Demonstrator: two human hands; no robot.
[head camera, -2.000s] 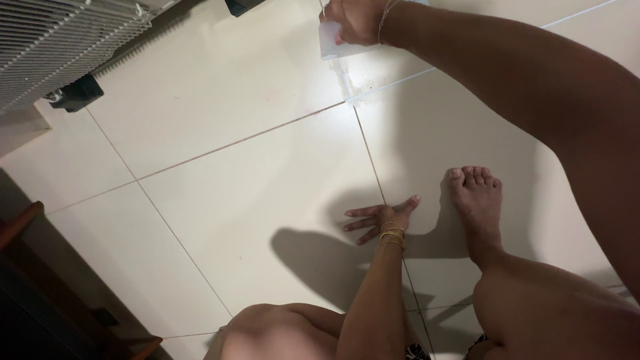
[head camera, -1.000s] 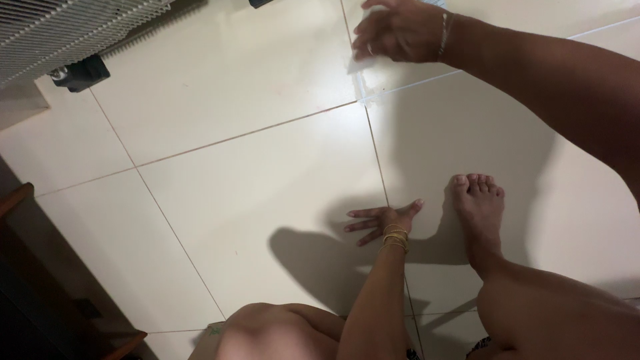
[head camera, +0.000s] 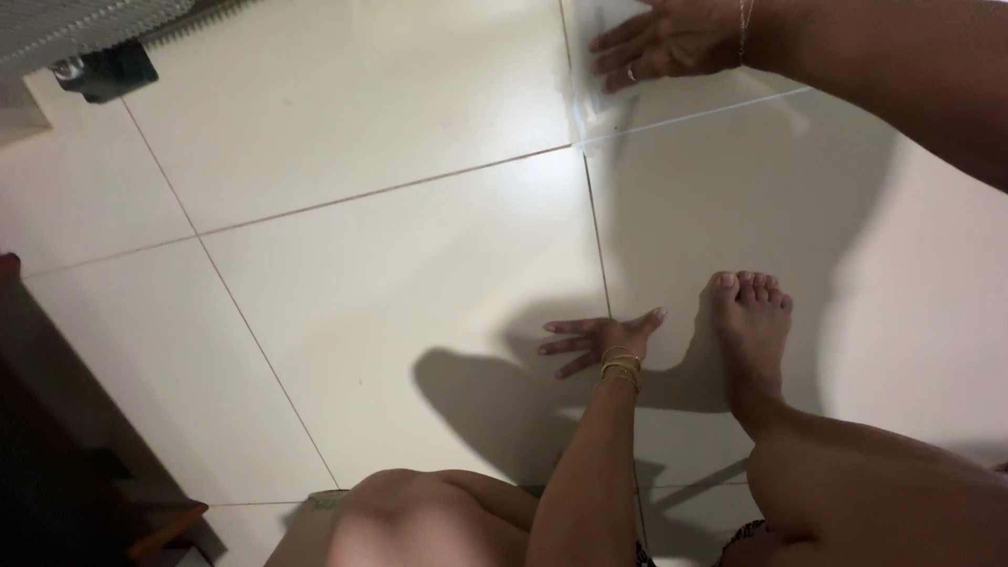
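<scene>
My left hand, with thin gold bracelets at the wrist, is spread on the tiled floor, over a dark grout line, and holds nothing. At the top edge my right hand, with a ring and a thin bracelet, has its fingers extended over a pale flat piece, mostly hidden beneath them; whether it is gripped is hard to tell. White, wet-looking filler lies along the grout lines around the tile corner below that hand. One grout line running right from this corner is whitish; the others look brown.
My bare foot is on the floor right of my left hand, and my knee is at the bottom. A ribbed grey object with a black foot or caster stands top left. Dark furniture with a reddish-brown edge borders the left.
My right hand was raised above the corner one second ago; it is now lower against the floor, right of the vertical grout line. My left hand has stayed planted.
</scene>
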